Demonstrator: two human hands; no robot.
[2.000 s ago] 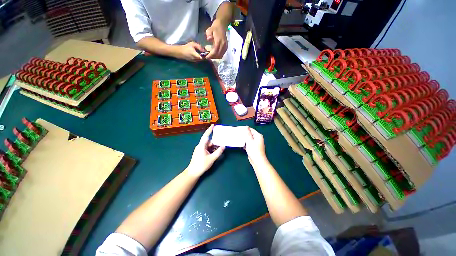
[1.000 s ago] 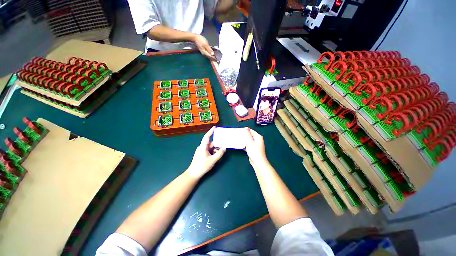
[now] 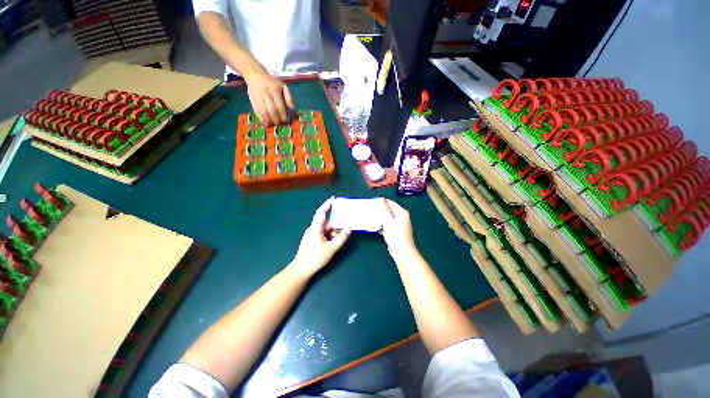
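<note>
A smartphone [image 3: 358, 214] with a bright white screen is held sideways over the bench, in front of me. My left hand [image 3: 318, 239] grips its left end, and my right hand [image 3: 397, 225] grips its right end. Both hands are bare. The orange-red fixture [image 3: 284, 180] lies on the bench just beyond the phone, with green circuit boards [image 3: 285, 165] in its pockets. The other person's hand [image 3: 270, 99] is on its far edge and hides part of the far row.
Stacked board layers with red wire loops [image 3: 576, 140] stand at the right. More boards [image 3: 97, 120] lie on cardboard at the far left, and a cardboard divider sheet [image 3: 101, 256] at the near left. A second phone [image 3: 416, 165] is propped by the dark machine [image 3: 401, 78].
The other person's hand has moved from beside the machine to the far edge of the fixture. The fixture has shifted slightly away from me. My hands and the phone have barely moved.
</note>
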